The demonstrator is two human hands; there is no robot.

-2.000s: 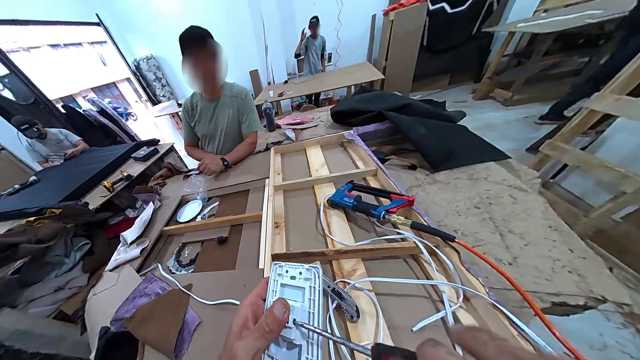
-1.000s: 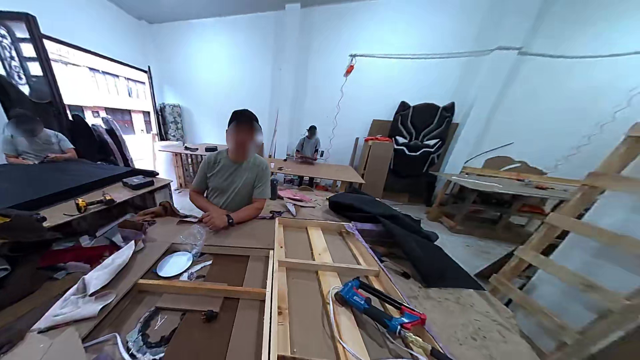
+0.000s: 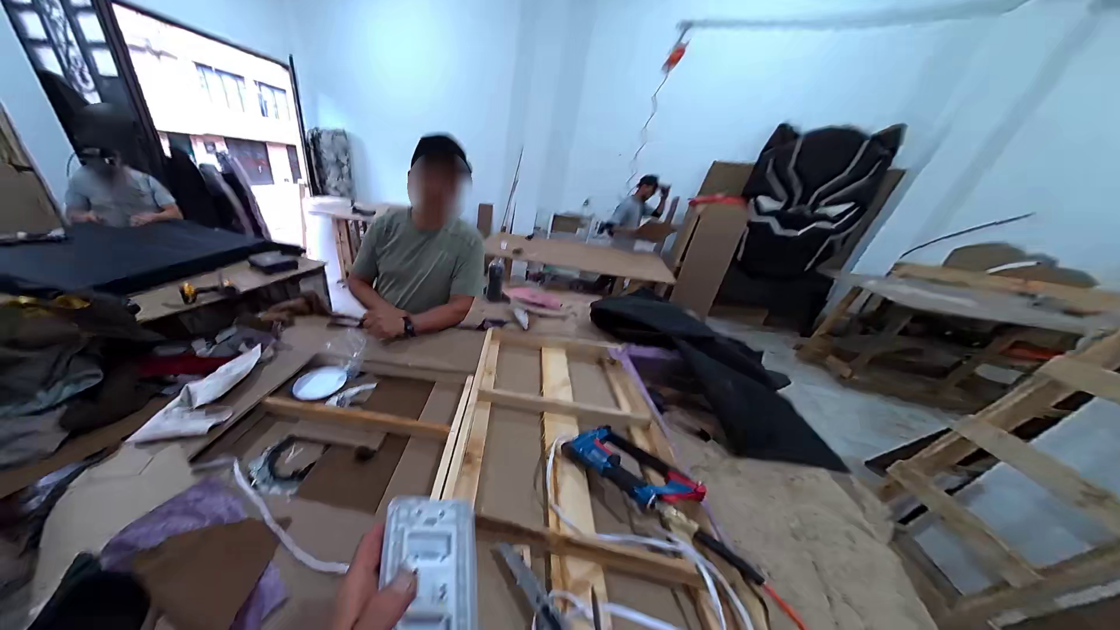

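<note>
My left hand (image 3: 378,584) grips a white plastic electrical socket housing (image 3: 429,560) at the bottom centre, thumb on its face. My right hand is out of the picture. Just right of the housing, a grey metal tool (image 3: 528,582), its kind unclear, lies over the wooden frame (image 3: 479,437). White cable (image 3: 647,542) loops across that frame. A blue and red pneumatic staple gun (image 3: 626,472) rests on the frame's slats, joined to an orange air hose (image 3: 781,604).
A person (image 3: 424,254) leans on the table's far side; others work farther back. Black fabric (image 3: 709,367) lies beyond the frame. A white round lid or dish (image 3: 319,382) sits at left, near fabric scraps. A slatted wooden frame (image 3: 1006,455) stands at right.
Two seconds ago my right hand held a screwdriver against the housing; now neither that hand nor a screwdriver is seen. The view has tilted up.
</note>
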